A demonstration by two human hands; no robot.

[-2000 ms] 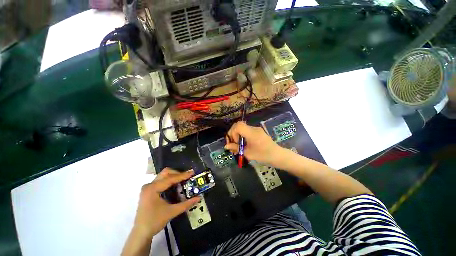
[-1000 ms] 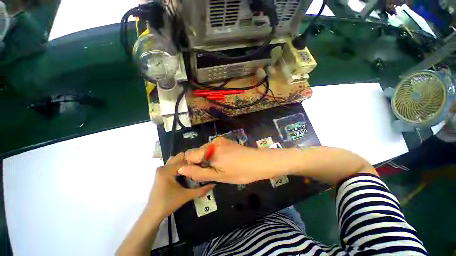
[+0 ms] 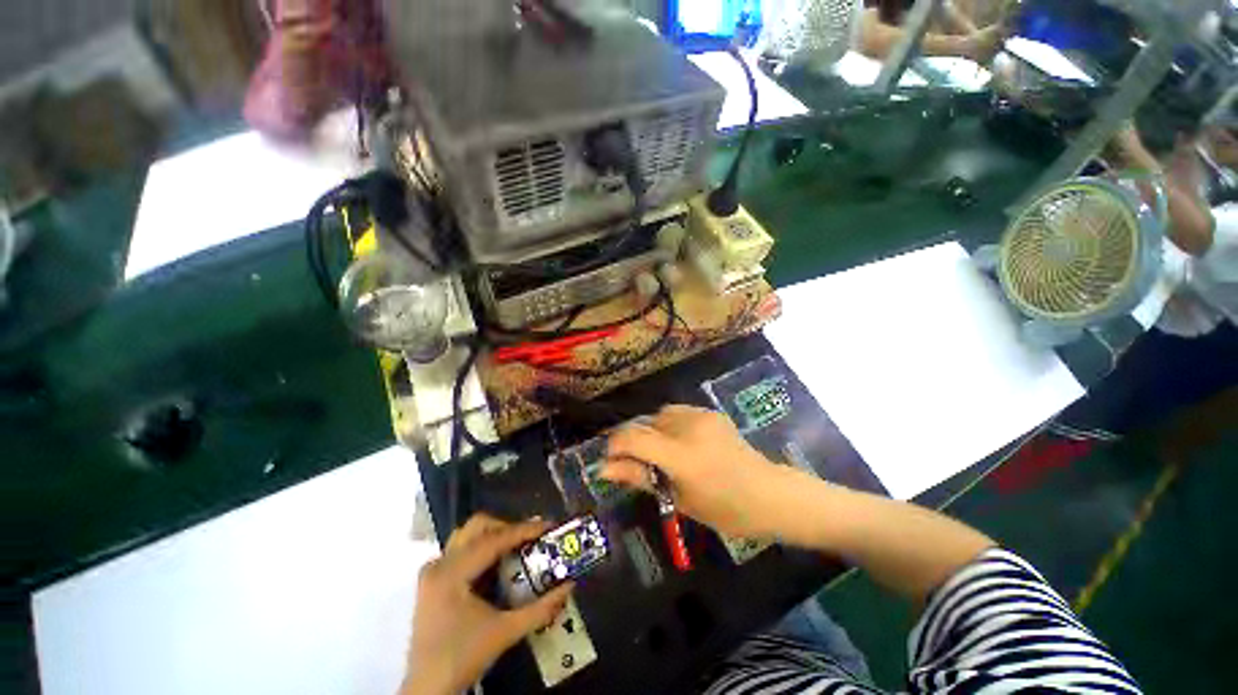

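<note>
My left hand (image 3: 478,597) holds a small power adapter (image 3: 568,550) by its edges, its open side with white and yellow parts facing up, above the left cream socket strip (image 3: 562,641). My right hand (image 3: 690,468) holds test probes (image 3: 673,530) with a red end pointing down, to the right of the adapter and apart from it. My right hand is partly over a small green board (image 3: 584,468) on the black test board (image 3: 509,502). The probe tips are hidden.
Behind the black board stand a grey vented instrument (image 3: 570,149), a flatter meter (image 3: 577,285), a glass bulb (image 3: 394,310) and red probes (image 3: 554,349) on a wooden base. White sheets (image 3: 245,584) lie either side. A fan (image 3: 1073,254) stands right. People show at the back.
One second ago my right hand was over the adapter at my left hand. It has moved back to the right with the probes, and the adapter is uncovered. The camera view has shifted.
</note>
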